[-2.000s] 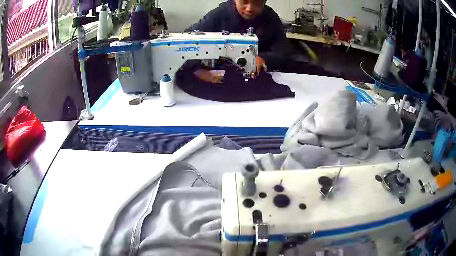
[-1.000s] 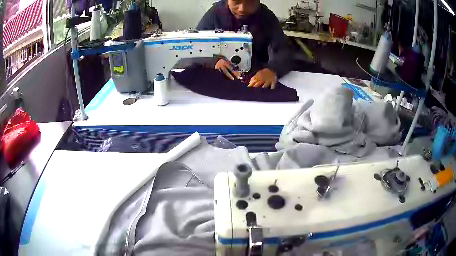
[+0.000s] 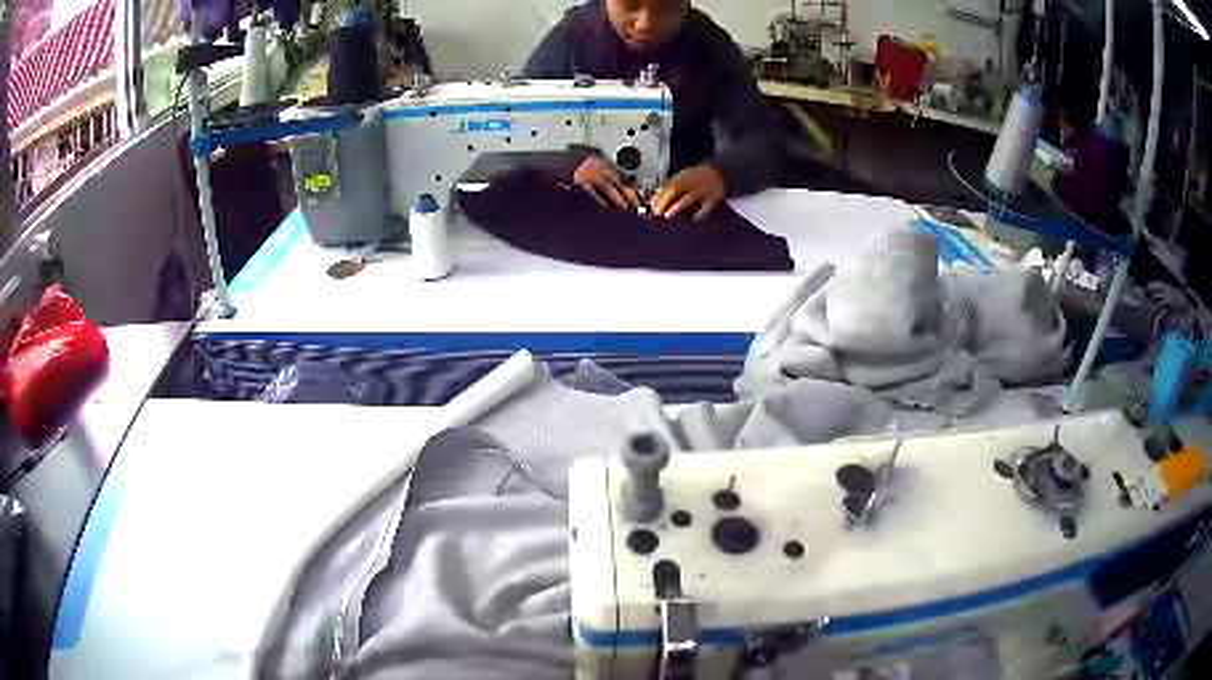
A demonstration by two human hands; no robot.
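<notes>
Neither of my hands is in the picture. A light grey garment piece [image 3: 479, 571] lies in folds on the near table, left of the near sewing machine [image 3: 851, 545], and runs off the bottom edge. A narrow grey strip [image 3: 376, 558] curves along its left side. A pale rolled edge [image 3: 492, 385] lies above it. The machine's needle area is out of view. A bunched grey garment pile [image 3: 917, 326] lies behind the near machine.
Opposite, a person's hands [image 3: 687, 193] rest on a dark purple piece [image 3: 611, 233] at another machine [image 3: 532, 126]. A white thread cone [image 3: 429, 239] stands there. A red bag [image 3: 56, 359] is at left; a thread stand pole [image 3: 1116, 312] at right.
Since two seconds ago, the view has shifted slightly. The opposite person's hands and the dark purple piece have moved, and the piece now lies flatter. The near grey cloth looks unchanged.
</notes>
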